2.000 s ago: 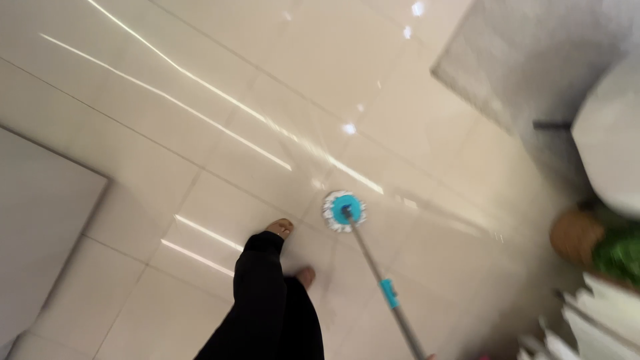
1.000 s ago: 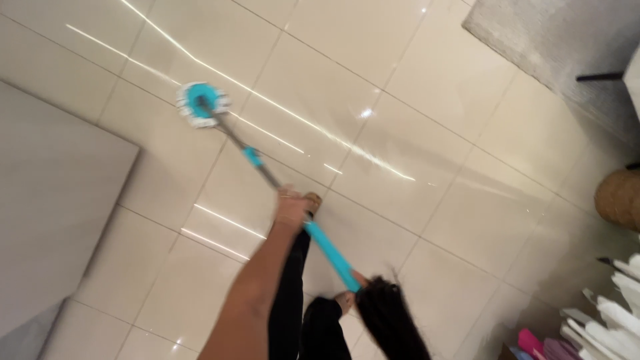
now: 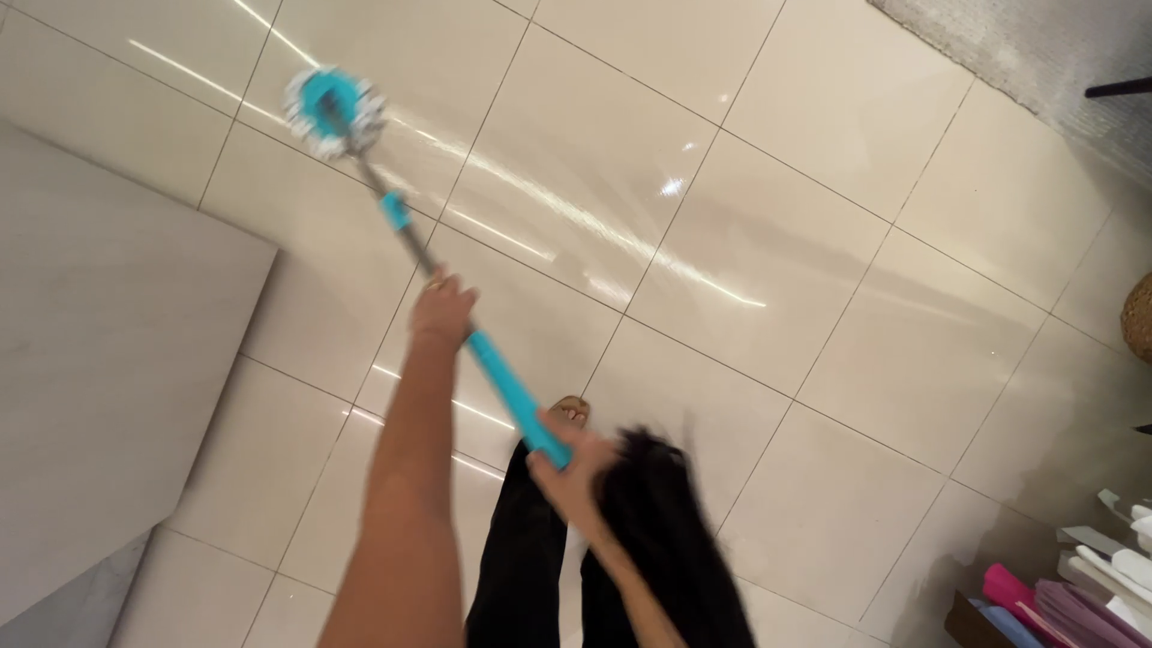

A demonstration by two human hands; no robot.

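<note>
My left hand (image 3: 443,306) is closed around the grey middle of a spin mop's pole (image 3: 416,245). Lower down, my right hand (image 3: 571,454) grips the end of the turquoise handle sleeve (image 3: 513,387). The round mop head (image 3: 331,110), turquoise with a white string fringe, lies on the glossy tiled floor at the upper left and is blurred. A turquoise clip (image 3: 394,210) sits on the pole between the head and my left hand. Dark hair hangs beside my right hand and covers part of that forearm.
A large pale slab-like surface (image 3: 117,360) with a sharp corner fills the left. A grey rug (image 3: 1017,54) lies at the upper right, with a dark leg on it. A woven basket (image 3: 1138,315) and folded cloths (image 3: 1062,612) stand at the right. My sandaled foot (image 3: 570,410) is near the handle.
Two seconds ago the mop head was near my feet; it has moved away to the upper left. Both arms now reach into view along the pole. The view has shifted somewhat.
</note>
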